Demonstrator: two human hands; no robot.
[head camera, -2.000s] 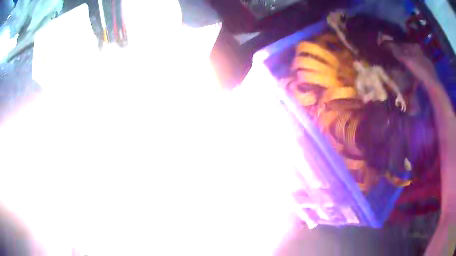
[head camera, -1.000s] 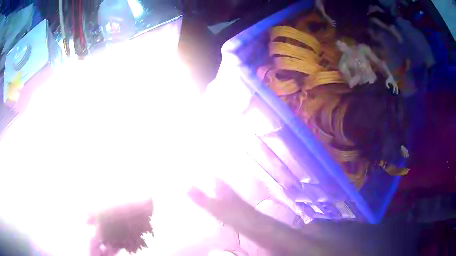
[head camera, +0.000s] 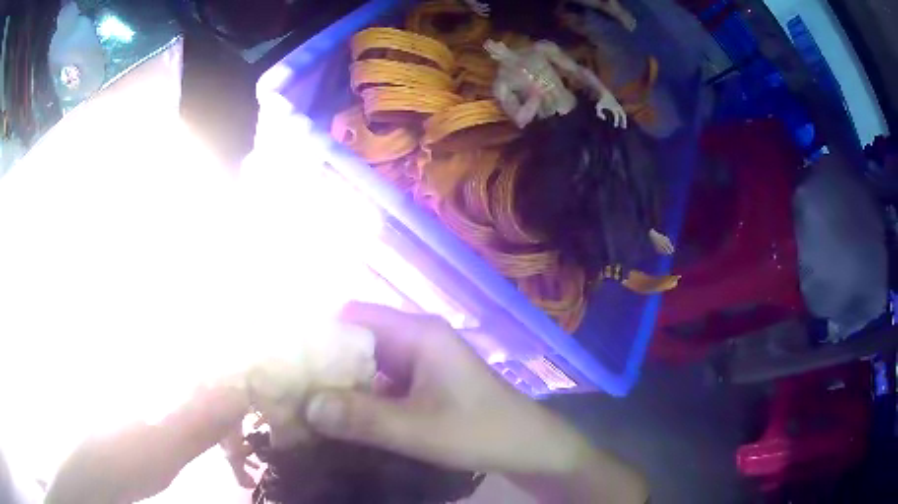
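A pale figure body (head camera: 281, 394) with a dark ragged skirt piece (head camera: 364, 477) below it is low in the view, its upper part washed out by glare. My right hand (head camera: 423, 394) is closed around its pale upper part, thumb in front. My left hand (head camera: 148, 448) reaches in from the lower left and meets the body's left side; its fingertips are lost in glare and behind the figure, so its grip is unclear.
A blue crate (head camera: 453, 261) ahead and right holds orange-yellow coiled parts (head camera: 399, 74) and a figure with a pale torso (head camera: 532, 84) and dark skirt. Red stools (head camera: 738, 236) stand at the right. Bright glare hides the bench at left.
The view has turned right, so the crate sits further left. Both hands are now around the figure; one second ago my right hand was apart from it, and the dark piece was at the lower left.
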